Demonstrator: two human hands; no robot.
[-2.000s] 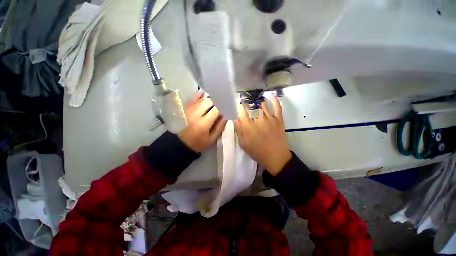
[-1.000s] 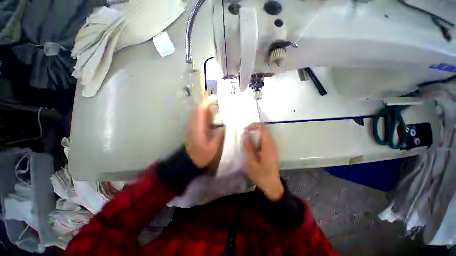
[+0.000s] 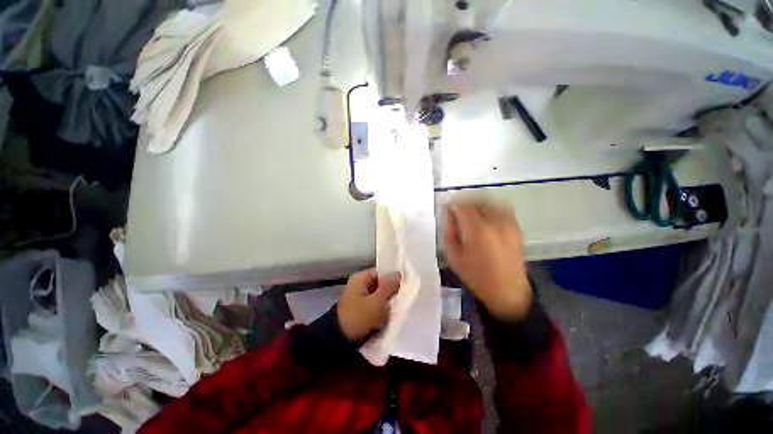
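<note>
A white-cream fabric band (image 3: 415,246) runs from the brightly lit needle area down over the table's front edge. My left hand (image 3: 366,303) pinches the band's left side near its lower end. My right hand (image 3: 487,254) is blurred, just right of the band; its fingers are bent, and I cannot tell whether they hold anything. The presser foot (image 3: 397,133) shows in glare at the band's top end. The white sewing machine head (image 3: 593,51) stands above, with blue lettering at right. More white cloth (image 3: 318,303) lies at my lap.
Cream cut pieces (image 3: 182,72) with a white tag (image 3: 281,66) lie on the table's back left. A lamp (image 3: 330,117) stands left of the needle. A dark bar (image 3: 527,119), green-handled scissors (image 3: 651,188) and a switch box (image 3: 702,206) are right. Stacks (image 3: 152,339) hang low left; grey-white cloth (image 3: 720,297) hangs right.
My left hand has moved down and toward me along the band. My right hand has moved right, off the band. The band now lies straighter, stretching from the needle toward my lap.
</note>
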